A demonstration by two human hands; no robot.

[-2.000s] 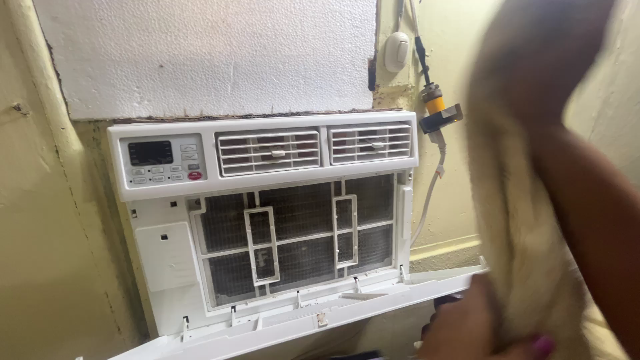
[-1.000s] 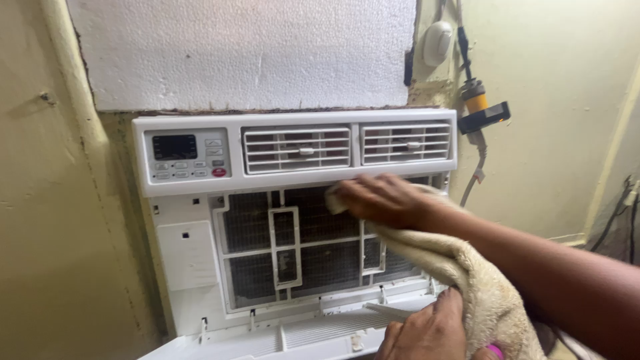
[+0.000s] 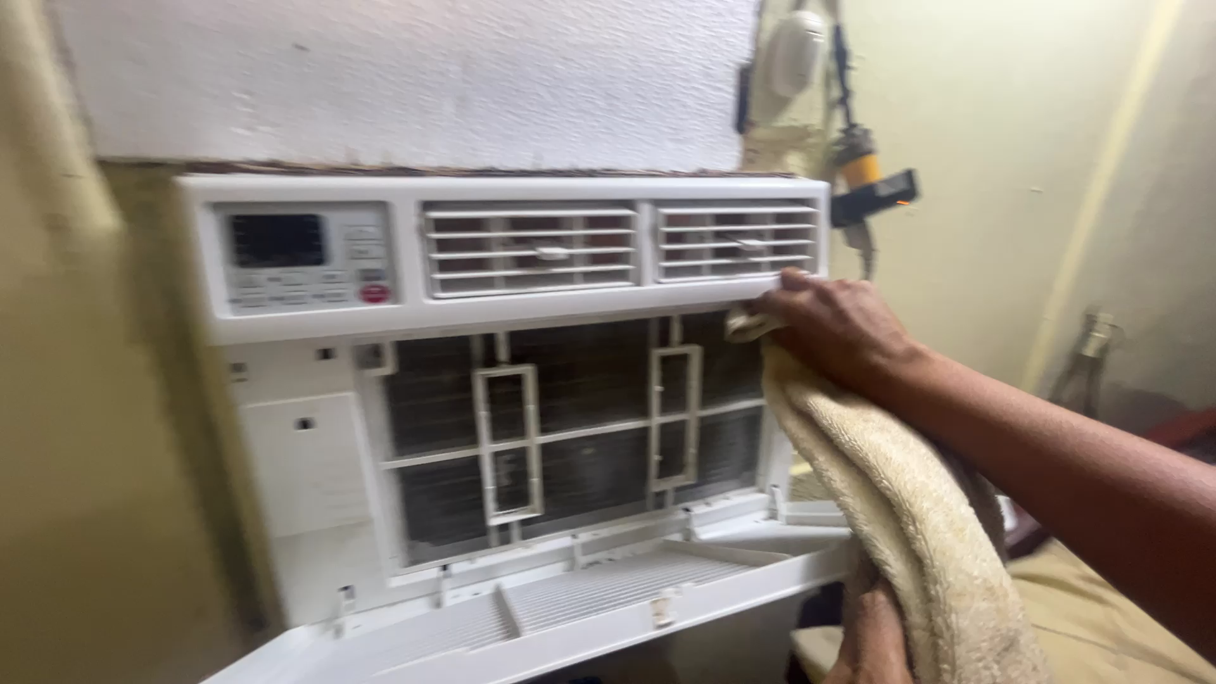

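A white window air conditioner (image 3: 513, 318) is set in the wall, its front grille panel (image 3: 608, 594) folded down and the coil behind the white filter frame (image 3: 570, 437) exposed. My right hand (image 3: 836, 318) grips one end of a beige terry towel (image 3: 912, 503) at the lower right corner of the louvred vents (image 3: 736, 242). The towel hangs down from it in a long fold. Low in the view, my left hand (image 3: 869, 636) is at the hanging part of the towel, its fingers mostly hidden behind the cloth.
White foam board (image 3: 408, 76) fills the wall above the unit. To its right hang a white plug-like fitting (image 3: 796, 52) and a cord with a yellow and black device (image 3: 863, 176). Beige fabric (image 3: 1111, 608) lies at the lower right, near a dim metal object (image 3: 1092, 351).
My right hand came down from the upper right to the unit with the towel, then moved right along the strip below the vents to its right end. The view is nearer the unit.
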